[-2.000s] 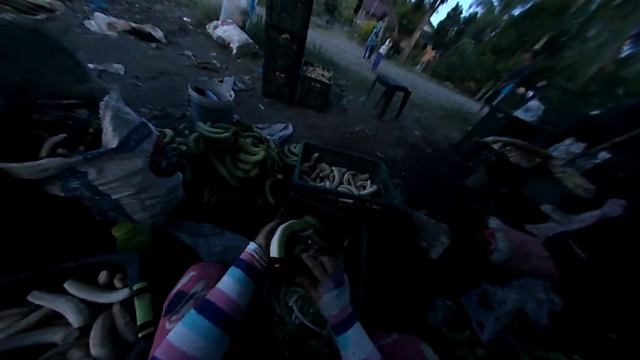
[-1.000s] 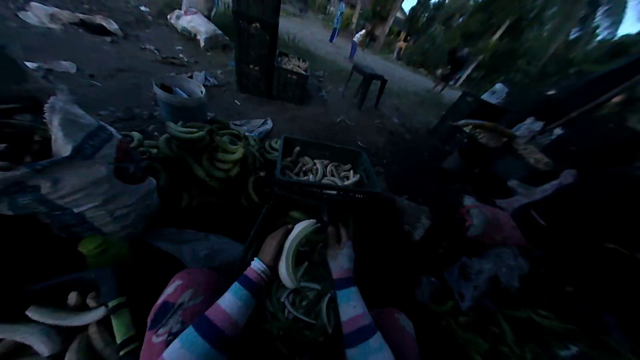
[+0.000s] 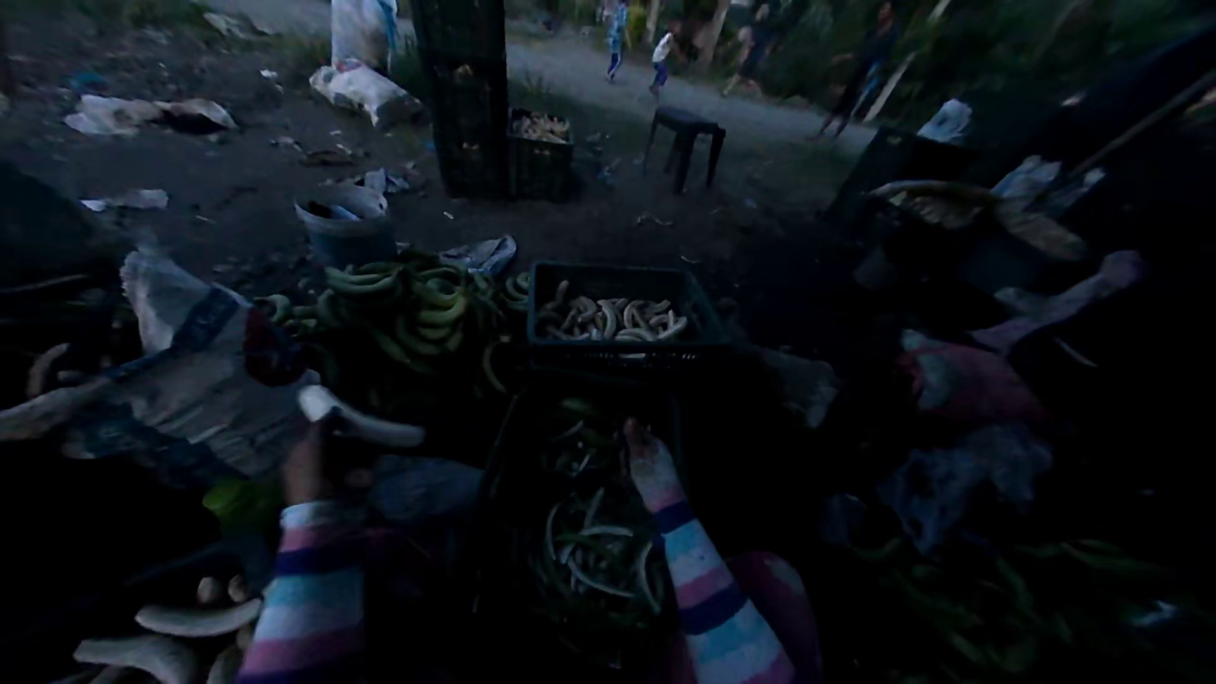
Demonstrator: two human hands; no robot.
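Note:
My left hand (image 3: 309, 465) is out at the left, holding a pale peeled banana (image 3: 359, 420) that looks blurred. My right hand (image 3: 648, 456) hovers over a dark crate (image 3: 503, 446) in front of me; whether it holds something is too dark to tell. Thin peel strips (image 3: 598, 551) lie in that crate. Just beyond stands a plastic crate (image 3: 622, 271) with several peeled bananas (image 3: 627, 321). A heap of green unpeeled bananas (image 3: 418, 313) lies to its left. More peeled bananas (image 3: 195, 619) are at the lower left.
A white sack (image 3: 209, 370) lies at the left, near a bucket (image 3: 347, 228). Stacked crates (image 3: 463, 95) and a small stool (image 3: 686, 133) stand farther back. Plastic bags (image 3: 969, 380) and a basin (image 3: 936, 195) are at the right. Several people walk along the road beyond.
My left hand has moved from over the near crate to the left with the peeled banana. My right hand has stayed over the near crate.

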